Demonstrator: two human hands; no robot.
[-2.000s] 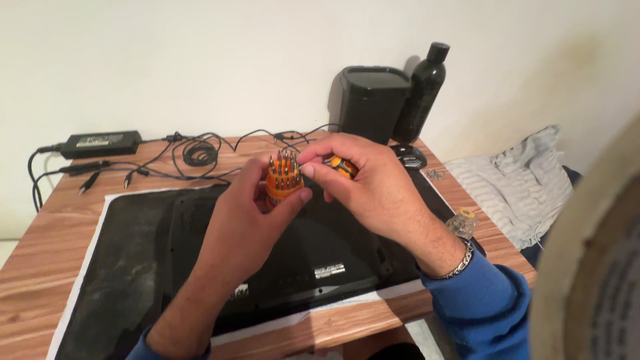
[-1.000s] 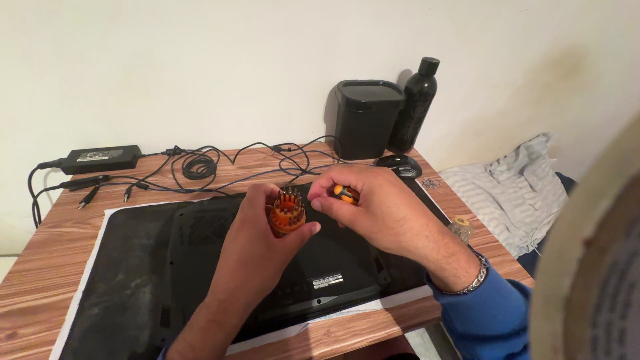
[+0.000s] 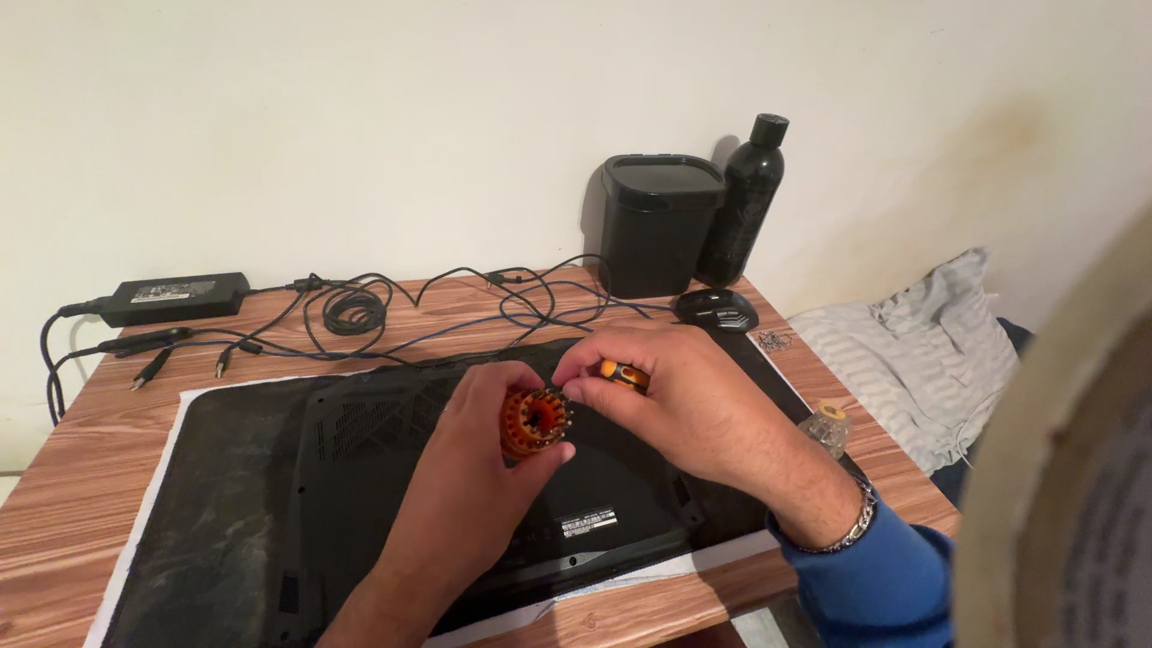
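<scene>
My left hand (image 3: pixel 477 468) grips a round orange screwdriver bit holder (image 3: pixel 537 423), its ring of metal bits facing up toward the camera. Close on its right, my right hand (image 3: pixel 666 396) has a black and orange screwdriver handle (image 3: pixel 624 375) held in the palm, with thumb and forefinger pinched at the holder's right rim. Whether a bit is between those fingertips cannot be told. Beneath both hands a black laptop (image 3: pixel 360 504) lies with its underside up on a dark mat (image 3: pixel 207 504) with white edges.
Along the back are a power adapter (image 3: pixel 175 299), coiled black cables (image 3: pixel 355 310), a black lidded bin (image 3: pixel 661 225), a black bottle (image 3: pixel 742 211) and a mouse (image 3: pixel 715 310). Small screws (image 3: pixel 774 340) and a clear plastic cap (image 3: pixel 828 427) sit at the right. A large blurred round object (image 3: pixel 1062 468) blocks the right foreground.
The bit holder has tipped, so its top now faces the camera more. Both hands remain close together, each with its item. The view has shifted somewhat.
</scene>
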